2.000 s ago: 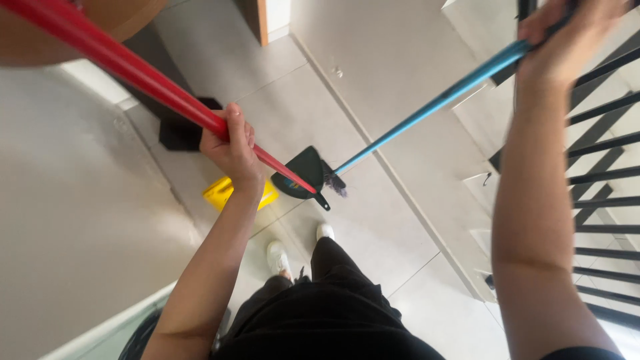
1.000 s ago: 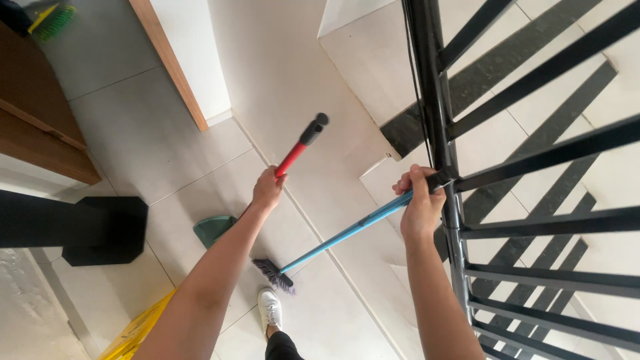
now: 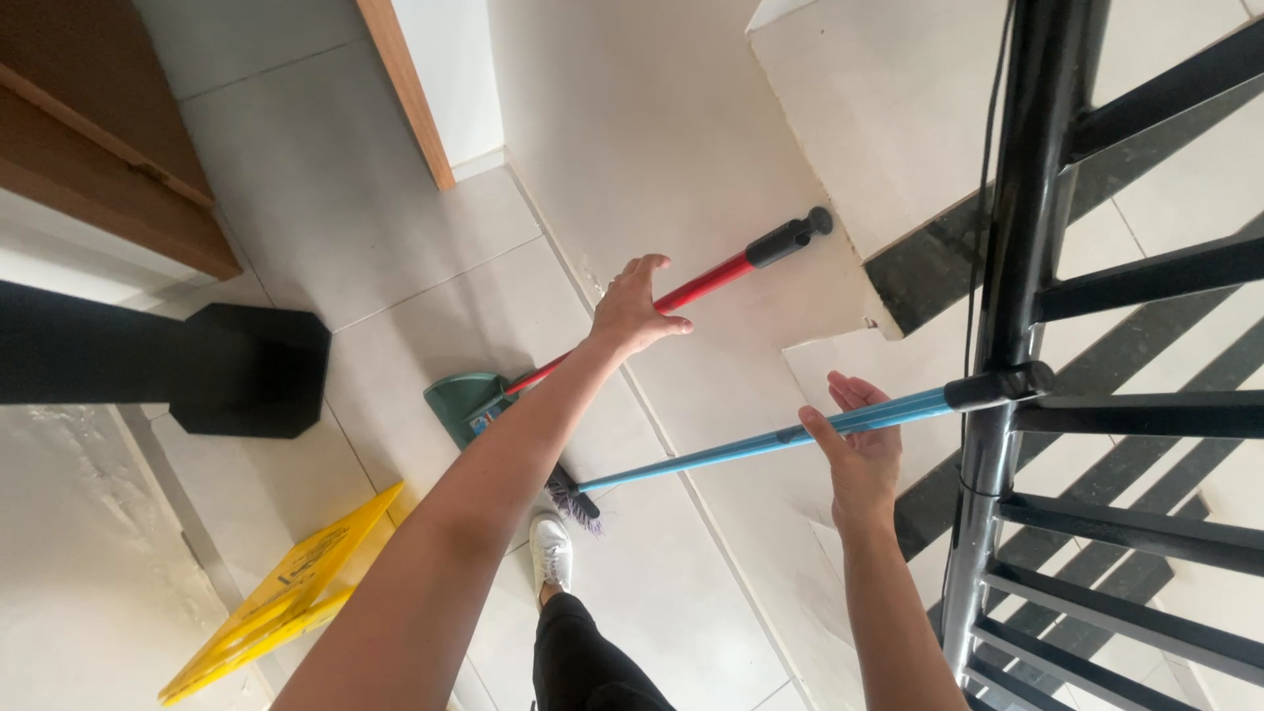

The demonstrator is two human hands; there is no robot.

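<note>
My left hand (image 3: 632,308) is at the red pole (image 3: 703,282) of a dustpan, its fingers spread apart and the pole not gripped. That pole leans toward the wall with its black end up, and the green dustpan (image 3: 462,403) lies on the tiled floor, partly behind my left forearm. My right hand (image 3: 857,442) has its fingers and thumb apart beside the blue broom handle (image 3: 765,441). The handle's black tip is at the black railing post. Down by my shoe, the broom head (image 3: 575,497) with purplish bristles rests on the floor.
A black metal railing (image 3: 997,336) and stairs with dark edges (image 3: 918,267) are on the right. A yellow floor sign (image 3: 286,592) stands at lower left, near a black octagonal base (image 3: 252,370). Wooden furniture (image 3: 109,148) is at upper left. My white shoe (image 3: 550,549) is by the broom.
Both hands have loosened: a second ago each was closed around its pole. From two seconds ago the view has shifted a lot, toward the railing.
</note>
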